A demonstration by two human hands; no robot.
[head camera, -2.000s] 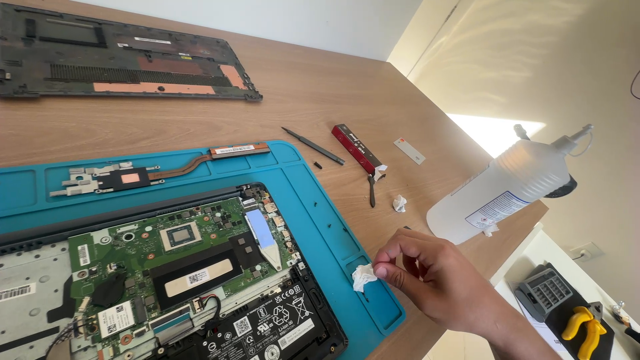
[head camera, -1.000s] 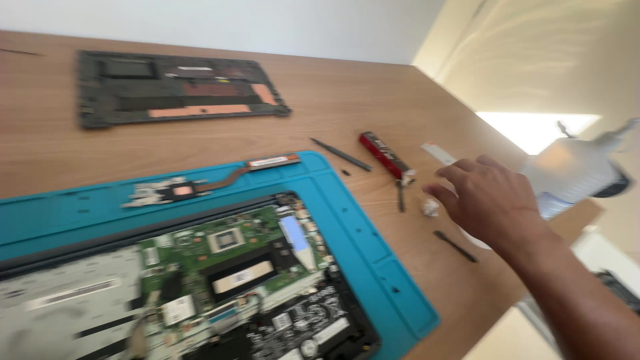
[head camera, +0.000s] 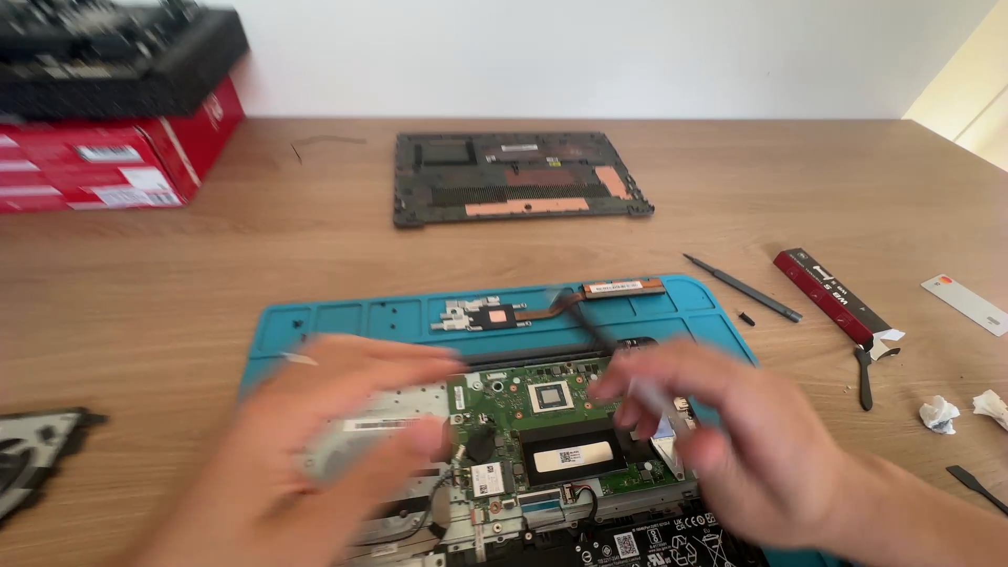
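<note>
My left hand [head camera: 346, 425], blurred, hovers over the left part of an opened laptop base with its fingers apart; nothing clearly shows in it. Between the fingers of my right hand [head camera: 732, 433] is a slim dark-shafted tool [head camera: 587, 324], its tip pointing toward the copper heat pipe; motion blur hides its exact kind. Beneath and between the hands lies the green laptop motherboard [head camera: 504, 402] with its bare processor chip [head camera: 550, 396]. The removed heatsink with heat pipe [head camera: 498, 316] rests on the blue silicone repair mat [head camera: 425, 303]. The laptop battery [head camera: 654, 543] shows at the bottom.
A laptop bottom cover [head camera: 520, 177] lies behind the mat. Right are a dark pointed tool [head camera: 744, 287], a red-black box [head camera: 835, 295], a spatula [head camera: 865, 378], crumpled tissue [head camera: 939, 414] and a card [head camera: 965, 303]. Left are red boxes [head camera: 94, 165] and a fan part [head camera: 35, 457].
My right hand has moved from the tissues at the right to above the laptop, now with a slim tool in it. My left hand has come into view. The view has swung left.
</note>
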